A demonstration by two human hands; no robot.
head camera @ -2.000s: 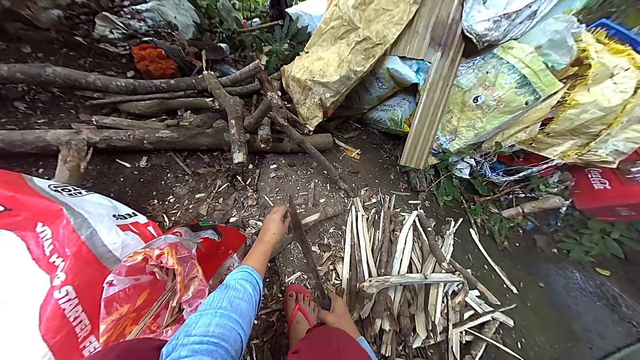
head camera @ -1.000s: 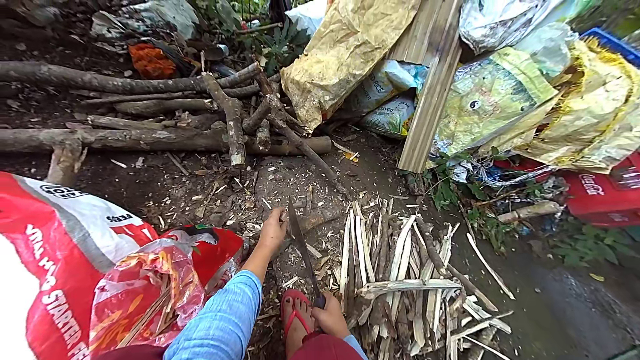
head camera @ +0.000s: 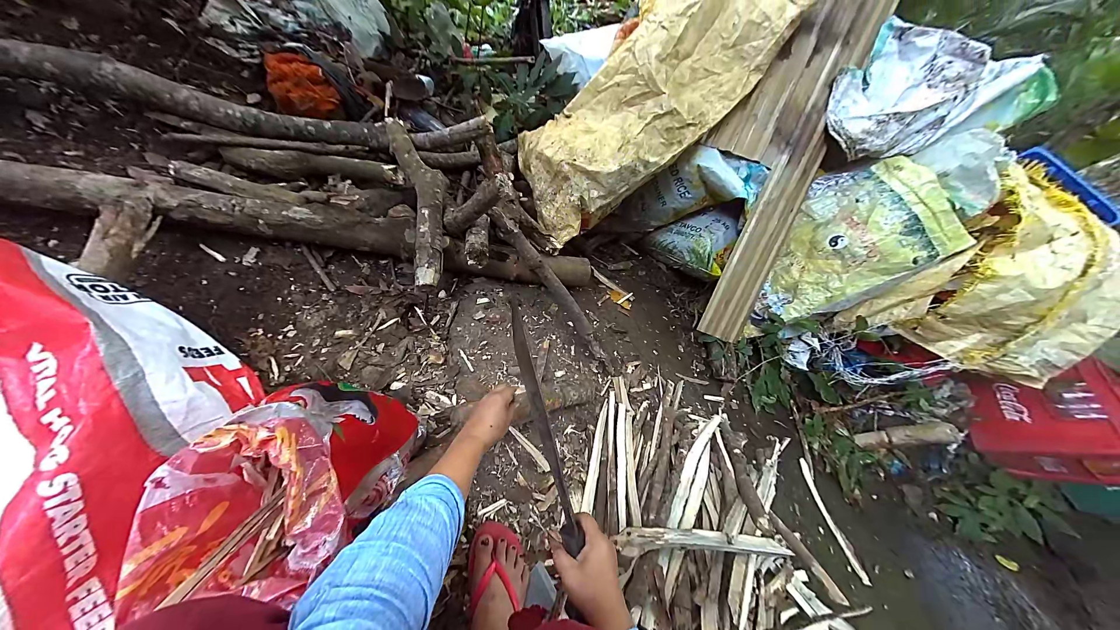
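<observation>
My right hand (head camera: 591, 564) grips the dark handle of a machete (head camera: 541, 411) at the bottom centre. Its blade points forward and slightly left, passing just right of my left hand (head camera: 492, 413). The fingers of my left hand are curled at a short piece of wood (head camera: 564, 398) lying across the ground; whether they grip it is hidden. Split wood sticks (head camera: 682, 490) lie in a loose pile right of the machete, with one split piece (head camera: 700, 541) across them. My foot in a red flip-flop (head camera: 496, 577) is between my two arms.
A red and white feed sack (head camera: 114, 367) and a plastic bag with sticks (head camera: 236, 516) stand at the left. Branches and logs (head camera: 289, 214) lie ahead. Yellowish sacks (head camera: 647, 105), a long wooden board (head camera: 770, 210) and a red crate (head camera: 1041, 424) are at the right.
The machete blade has tilted a little, and its tip reaches farther forward than one second ago. Both hands stay in nearly the same places.
</observation>
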